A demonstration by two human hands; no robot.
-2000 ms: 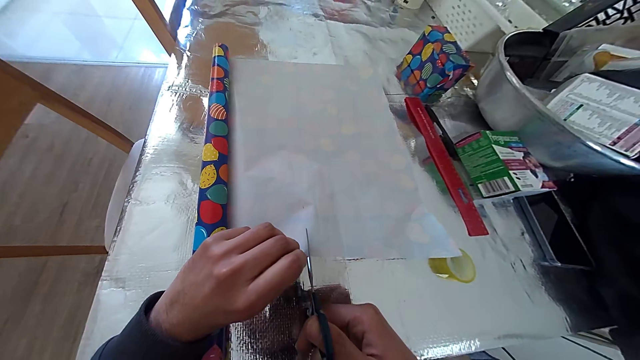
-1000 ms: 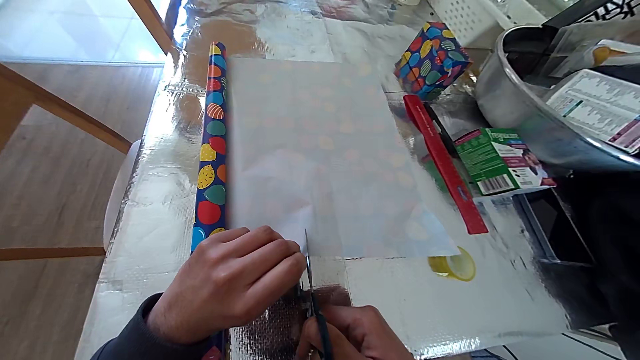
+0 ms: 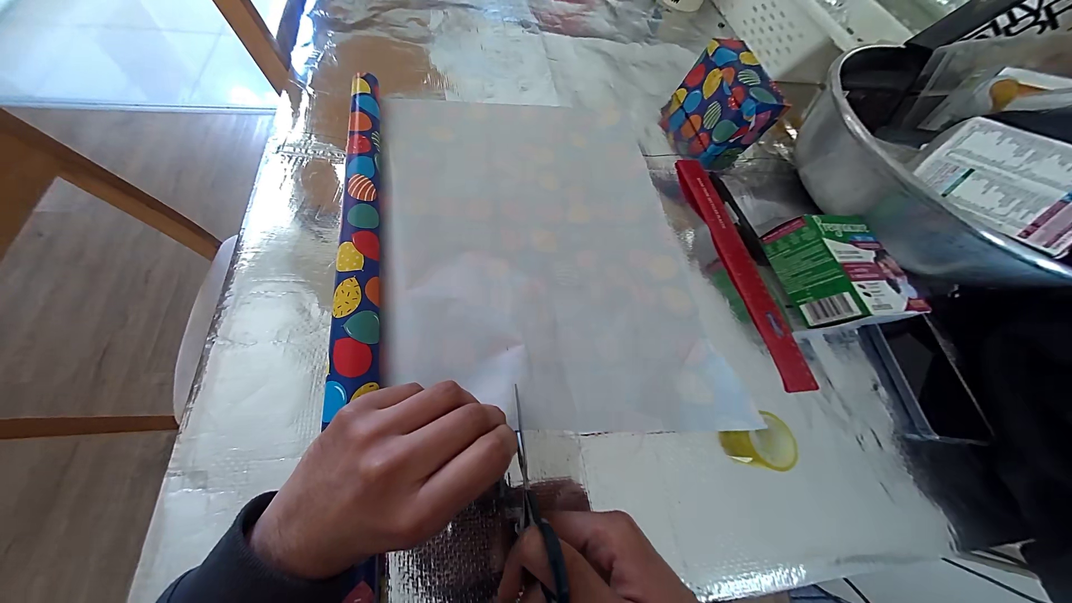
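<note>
A sheet of wrapping paper lies with its white back up, joined at its left side to a roll of balloon-print wrapping paper. My left hand presses on the near edge of the sheet beside the roll, its fingertips hidden. In my right hand is a pair of scissors with dark handles, the blades pointing away from me at the near edge of the sheet, just right of my left fingers. A roll of yellowish clear tape touches the sheet's near right corner.
A red ruler-like strip lies right of the sheet, with a black pen-like item and a green and white box beside it. Behind stands a box wrapped in balloon paper. A metal pot holds packages, near a white perforated basket.
</note>
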